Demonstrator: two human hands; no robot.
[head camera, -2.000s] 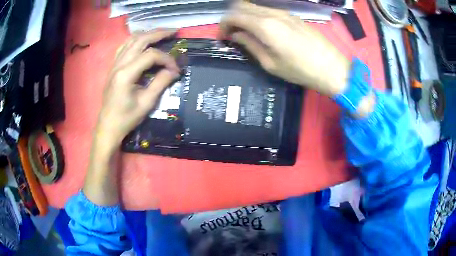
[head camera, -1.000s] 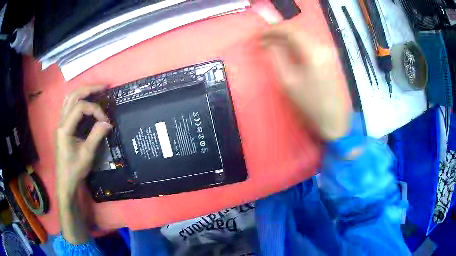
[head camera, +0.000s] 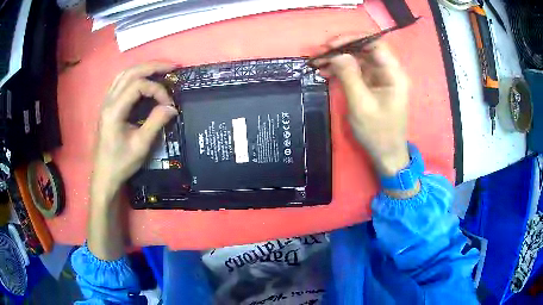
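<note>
The opened tablet body lies on the red-pink mat, its large black battery with white print and a white label facing up. My left hand is at the tablet's left edge, thumb and fingers curled near the board; whether it grips anything is unclear. My right hand holds thin dark tweezers between thumb and fingers. Their tip is at the tablet's upper right corner. A silver patch shows beside the battery.
A stack of white sheets lies at the mat's far edge, with a dark strip to its right. A tape roll is at left. An orange-handled tool and another roll are at right.
My right hand was off to the right over the mat; it now holds the tweezers at the tablet's upper right corner. My left hand stays at the left edge. The camera view has shifted.
</note>
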